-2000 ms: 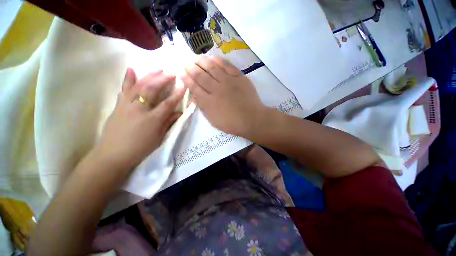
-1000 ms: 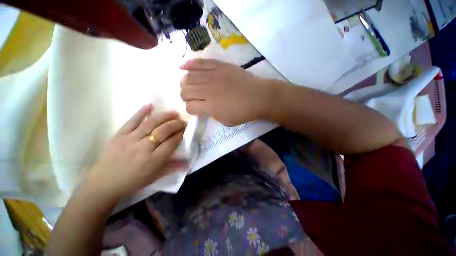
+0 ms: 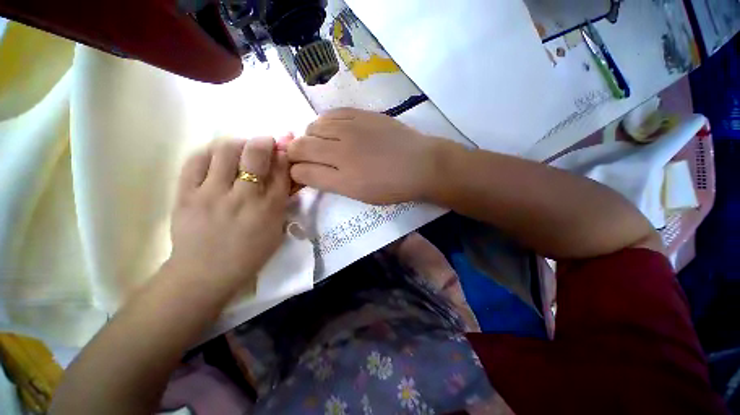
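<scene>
A large cream fabric panel (image 3: pixel 122 154) lies over the left of the machine table, with a pale corner hanging at the front edge. My left hand (image 3: pixel 227 203) lies on the fabric, fingers bent, a gold ring on one finger. My right hand (image 3: pixel 349 154) meets it at the fabric's right edge. The fingertips of both hands touch and pinch the edge there. The sewing machine's red end cover (image 3: pixel 187 40) and a ribbed round part (image 3: pixel 316 63) are just beyond my hands. The needle area is blurred by glare.
A flat white sheet (image 3: pixel 454 65) lies right of the machine. A green and dark pen-like tool (image 3: pixel 604 65) is farther right. A pink basket (image 3: pixel 694 174) holds white fabric at the right. A glossy yellow strip (image 3: pixel 31 365) is at the lower left.
My left hand has moved up to meet my right fingertips. My right hand first pulled back from beside the ribbed part. The fabric's front corner has shifted right.
</scene>
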